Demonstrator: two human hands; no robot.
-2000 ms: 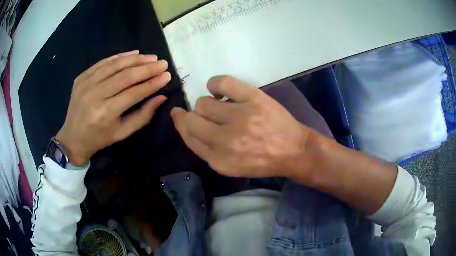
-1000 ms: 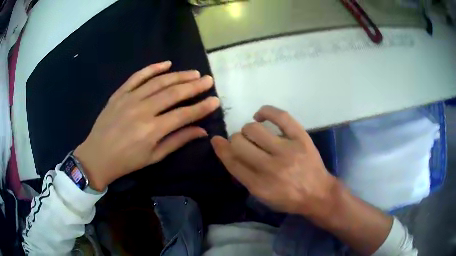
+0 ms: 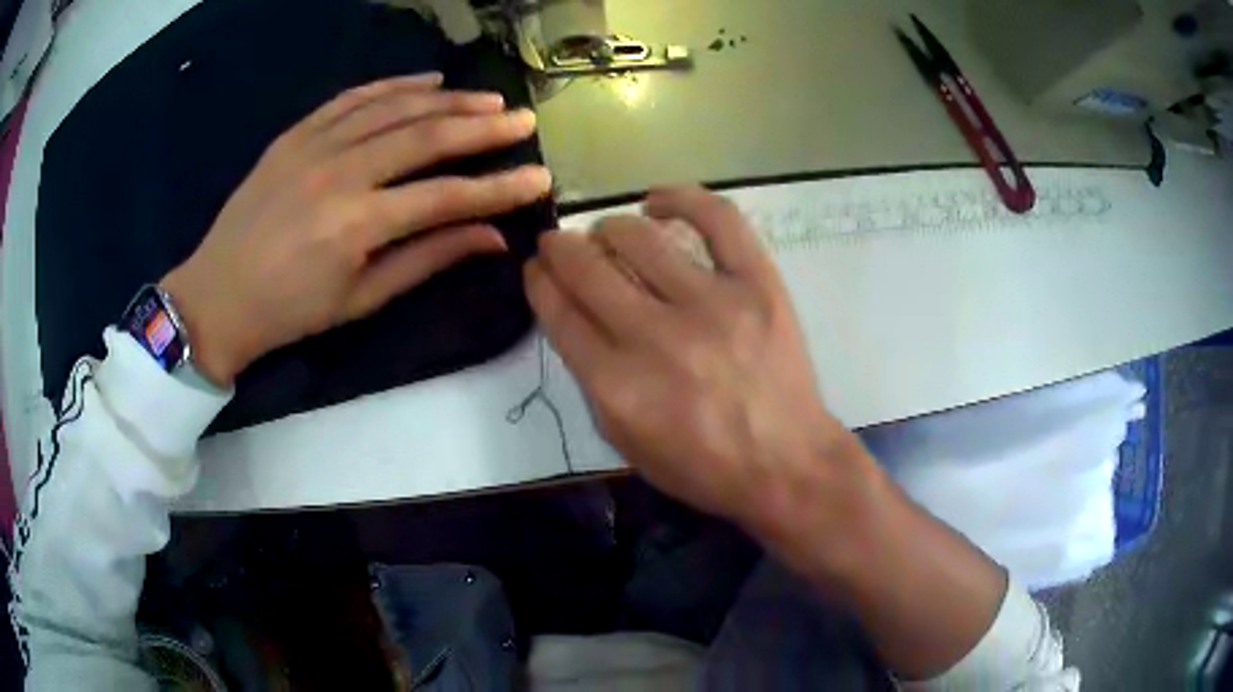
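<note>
A black fabric panel [image 3: 135, 203] lies on the white table at the left, its far end by the sewing machine's needle area [image 3: 541, 68]. My left hand [image 3: 352, 216] lies flat on the panel, fingers spread, fingertips near its right edge. My right hand [image 3: 676, 352] has its fingers curled, thumb and fingertips at the panel's right edge; the fingertips are partly hidden, so the pinch is not fully clear. A loose dark thread [image 3: 541, 406] hangs from the edge over the white table.
Red-handled thread snips [image 3: 984, 135] lie on the machine bed at the right. The bright slide plate [image 3: 615, 54] is beside the needle area. A printed ruler [image 3: 933, 210] runs along the table. A blue basket [image 3: 1143, 473] with white sheets [image 3: 1028, 473] stands below right.
The panel has moved up towards the needle area, and its rounded near corner now shows on the table. Both hands have moved with it. More of the machine bed is in view.
</note>
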